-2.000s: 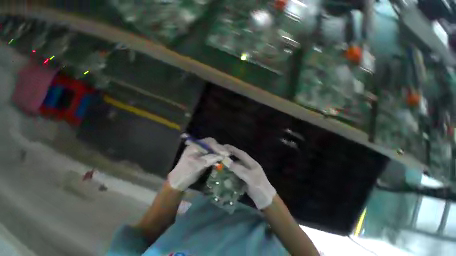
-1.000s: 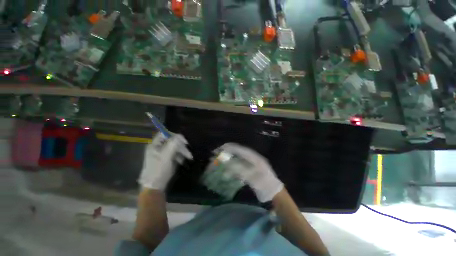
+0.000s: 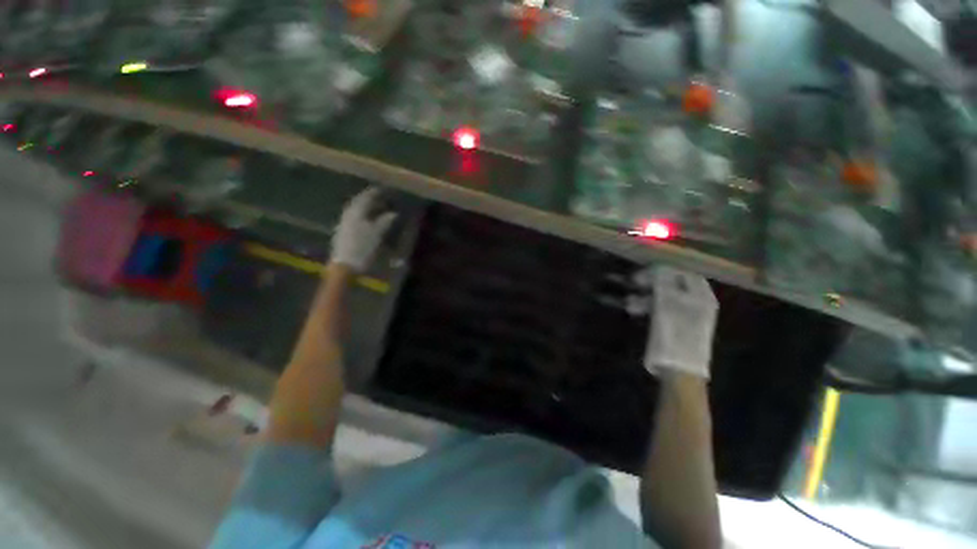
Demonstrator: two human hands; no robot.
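The frame is blurred. My left hand [image 3: 362, 230], in a white glove, is at the shelf's front edge, just left of the black tray [image 3: 493, 311]. Its fingers look apart and I see nothing in them. My right hand [image 3: 681, 322], also gloved, is over the tray's upper right part, fingers towards the shelf edge. Small pale marks show beside its fingertips; I cannot tell whether it holds anything. No circuit board shows clearly in either hand.
Green circuit boards [image 3: 654, 161] with orange parts and red lights lie on the shelf above the tray. The shelf's pale front edge [image 3: 482, 198] runs slanting across. A pink bin [image 3: 99, 238] and a red and blue box [image 3: 171, 257] are at left.
The hands have moved apart: left up to the shelf edge, right rightwards over the tray. The blue and white stick and the board they held are no longer seen in them. The view has tilted.
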